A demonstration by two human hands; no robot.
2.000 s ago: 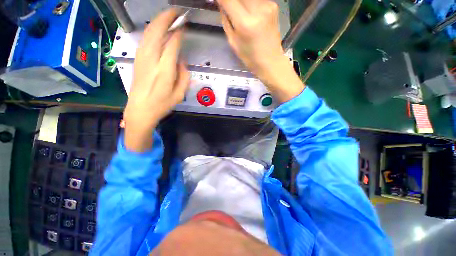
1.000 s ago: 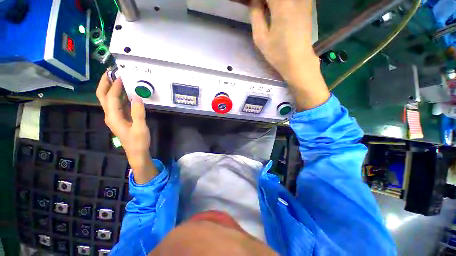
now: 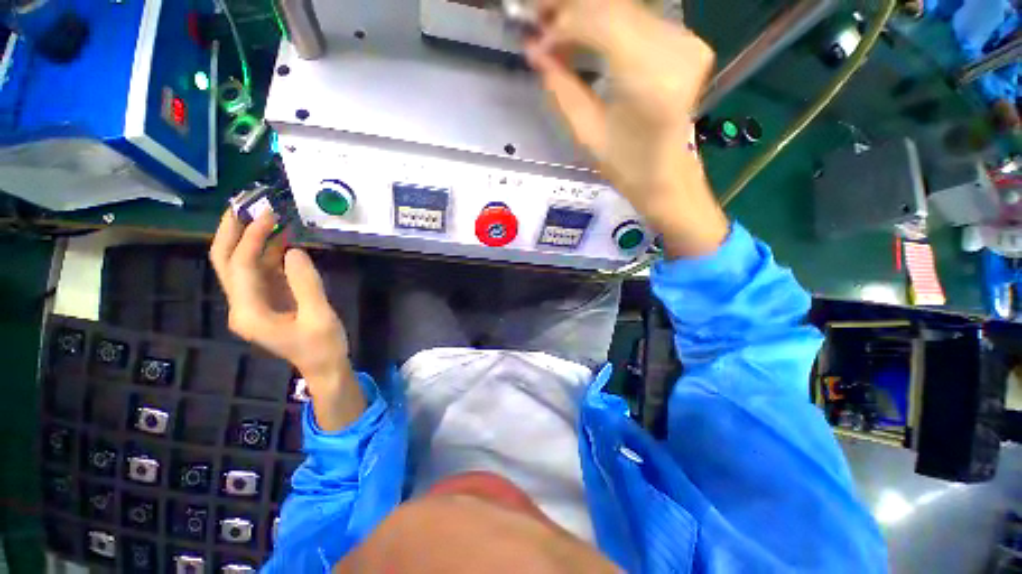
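My left hand (image 3: 280, 294) is beside the left front corner of the press (image 3: 387, 107). Its fingertips hold a small dark and silver-white unit (image 3: 256, 207); the thumb is apart from the fingertips. My right hand (image 3: 628, 107) is bent over the press top, palm down, near the pale block (image 3: 471, 25). Its fingertips pinch a small silvery piece (image 3: 519, 12) at the top edge of the picture; it is blurred and partly cut off. The left compartment tray (image 3: 202, 392) holds several dark and silver-white units in its pockets.
The press front bears green buttons (image 3: 334, 198), a red mushroom button (image 3: 496, 225) and two small display windows (image 3: 421, 209). A blue control box (image 3: 84, 101) stands left. A metal post and a yellowish hose (image 3: 801, 118) slant on the right. A grey box (image 3: 869, 185) is farther right.
My left hand has left the press top and moved down-left to the bench edge with the unit. My right hand has stayed over the press, its fingertips now shifted left with a silvery piece.
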